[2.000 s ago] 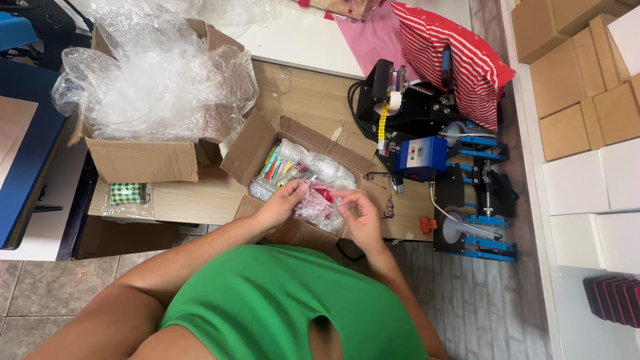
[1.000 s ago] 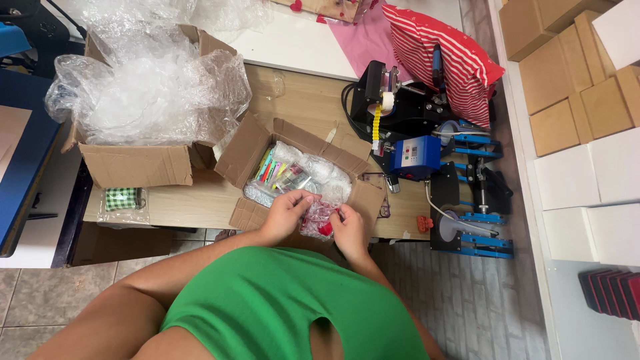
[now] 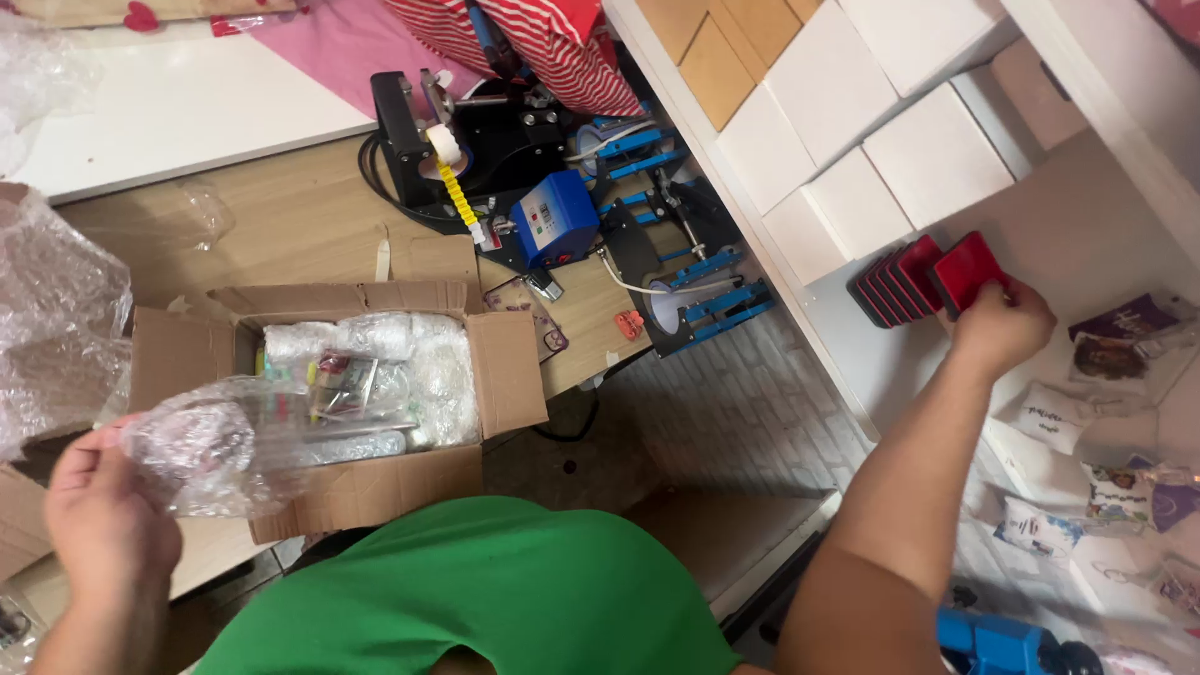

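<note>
My left hand holds a crumpled piece of clear bubble wrap at the left edge of an opened cardboard box. Inside that box lie wrapped bundles and clear plastic packets with small items. Far to the right, my right hand grips a flat red square item with a black edge on a white shelf. A row of similar red and black items stands just left of it. What the bubble wrap covers cannot be told.
A blue control box and black-and-blue press machines stand on the wooden table. White boxes fill the shelf above the red items. Small printed packets lie at the right. More bubble wrap is at the far left.
My hands were together over the box with the plastic-wrapped item; now they are far apart. My right hand has moved right to the shelf and taken hold of a red item. The view has swung right.
</note>
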